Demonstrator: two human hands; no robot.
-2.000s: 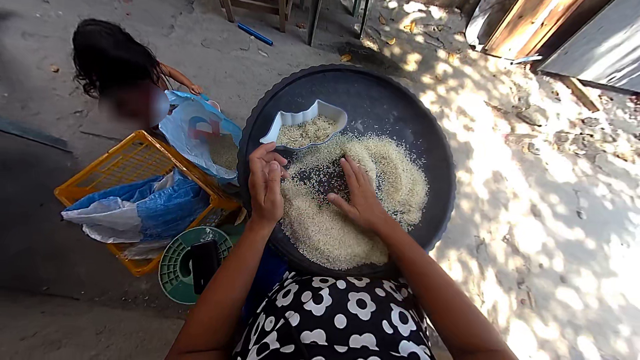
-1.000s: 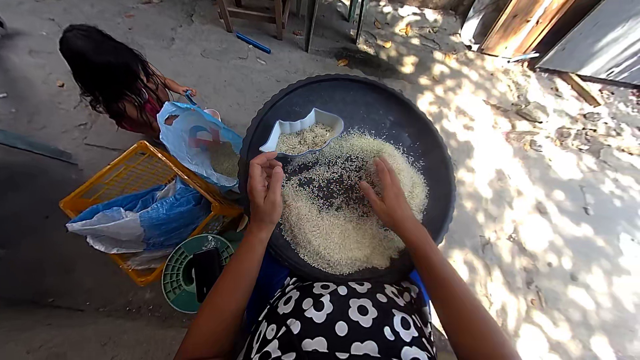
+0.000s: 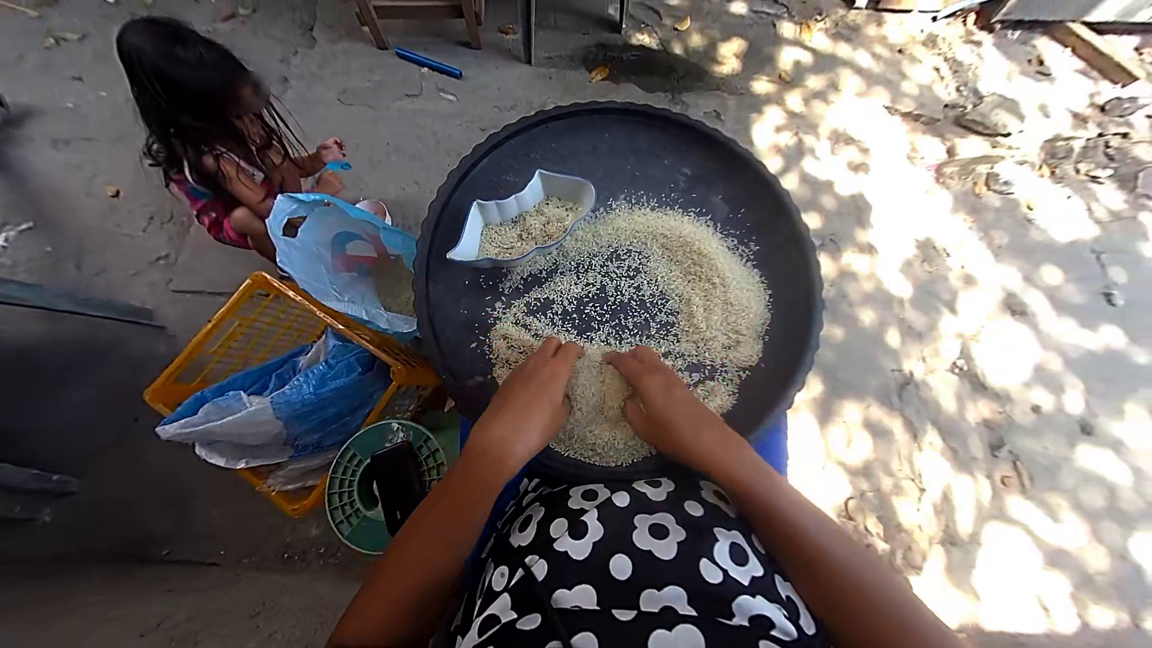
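A round black tray with a ridged rim (image 3: 621,117) rests over my lap, with uncooked rice grains (image 3: 720,288) spread in a ring and thinly scattered at its middle. My left hand (image 3: 535,396) and my right hand (image 3: 661,396) touch the rice near the tray's close edge, a small heap between them. Both have their fingertips down in the grains, and whether either grips any is hidden. A pale, wavy-edged dish (image 3: 463,243) holding darker grains sits inside the tray at the upper left, beyond my left hand.
Left of the tray are a light blue plastic bag (image 3: 333,261), a yellow plastic crate (image 3: 202,346) with a blue and white sack (image 3: 297,391), and a green round basket (image 3: 346,508) with a black object on it. A person (image 3: 216,135) crouches beyond. A blue tube (image 3: 428,63) lies on the ground.
My left hand has left the pale dish's side and come down into the rice near me. My right hand has moved from the tray's middle toward me. The crouching person's arms now show more.
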